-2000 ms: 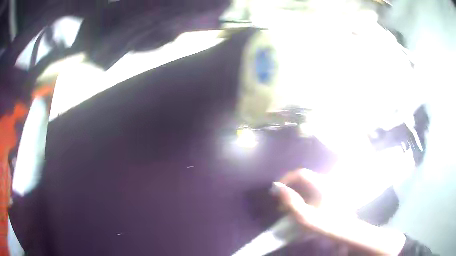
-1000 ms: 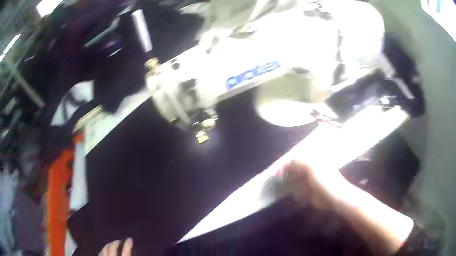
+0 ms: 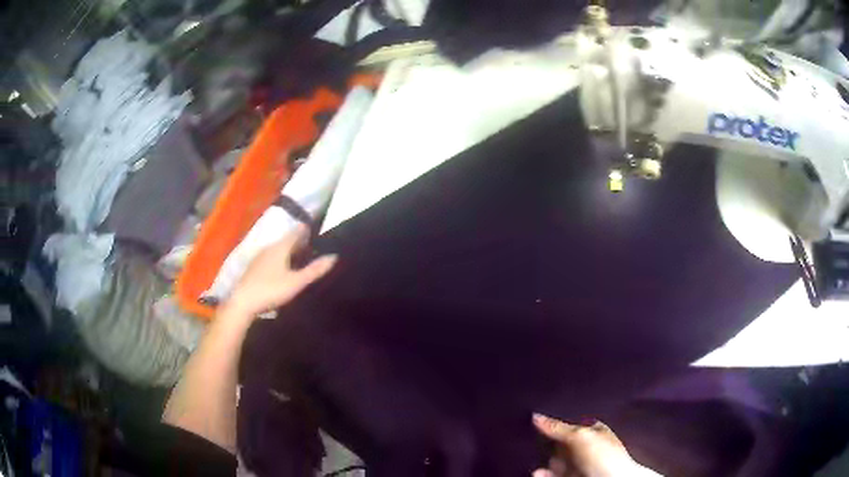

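A large dark purple fabric panel (image 3: 484, 270) lies over the white machine table and hangs over its front edge. My left hand (image 3: 270, 275) is at the panel's left edge, over the near end of a white rolled piece with a dark band (image 3: 321, 163). Its thumb is spread from the fingers and I see nothing held. My right hand (image 3: 586, 447) is at the bottom edge over the purple cloth, partly cut off, fingers bent; whether it grips cloth I cannot tell. The presser foot area (image 3: 628, 168) is above the panel.
The cream-white machine head (image 3: 680, 93) with "protex" lettering is at the upper right. Dark snips (image 3: 804, 270) lie right of it beside a dark tray (image 3: 833, 261). An orange basket (image 3: 233, 205) stands left of the table, with pale and grey fabric heaps (image 3: 116, 140) beyond it.
The view has swung left, showing more of the basket. My left hand has moved from the bottom edge to the white rolled piece. My right hand has left the white table strip for the lower cloth.
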